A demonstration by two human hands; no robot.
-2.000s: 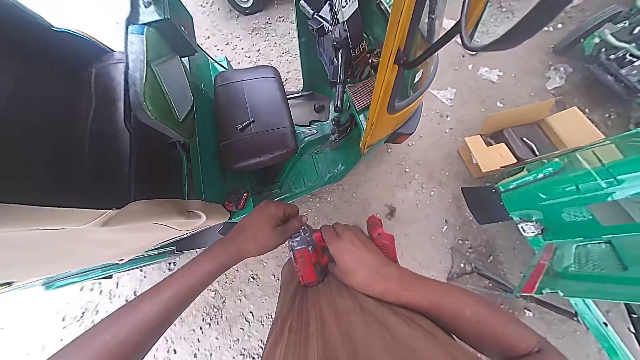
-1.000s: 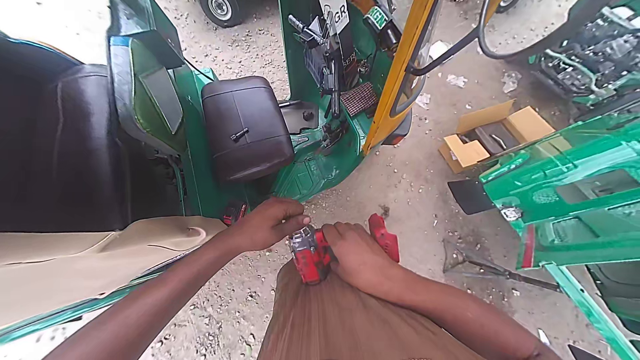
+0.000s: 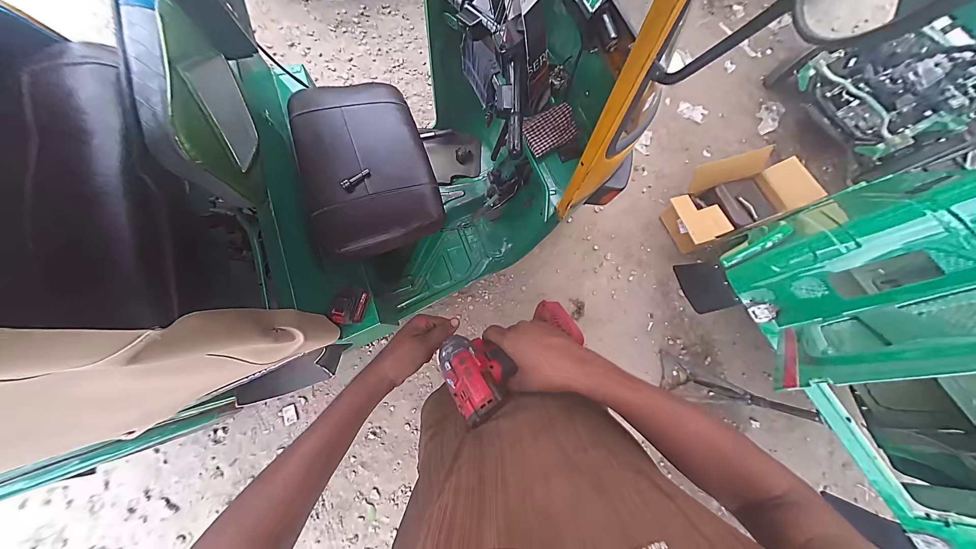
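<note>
My right hand [image 3: 545, 354] is closed around the handle of a red and black cordless power driver [image 3: 474, 380], whose grey nose points up and to the left. The tool's red base shows beyond the knuckles. My left hand [image 3: 421, 345] is by the nose, thumb and fingertips pinched together; whether something small is between them I cannot tell. A red and black battery pack [image 3: 350, 306] lies on the green floor edge of a three-wheeler, up and left of my left hand. On the dark driver's seat [image 3: 366, 168] rests a small black metal socket or bolt-like part [image 3: 355, 180].
Ahead are the three-wheeler's handlebar column [image 3: 512, 91] and yellow door pillar [image 3: 621, 107]. To the right stand an open cardboard box [image 3: 751, 200] and a green vehicle body [image 3: 900, 267]. A beige cover [image 3: 152, 374] drapes the left side. Litter dots the gravelly ground.
</note>
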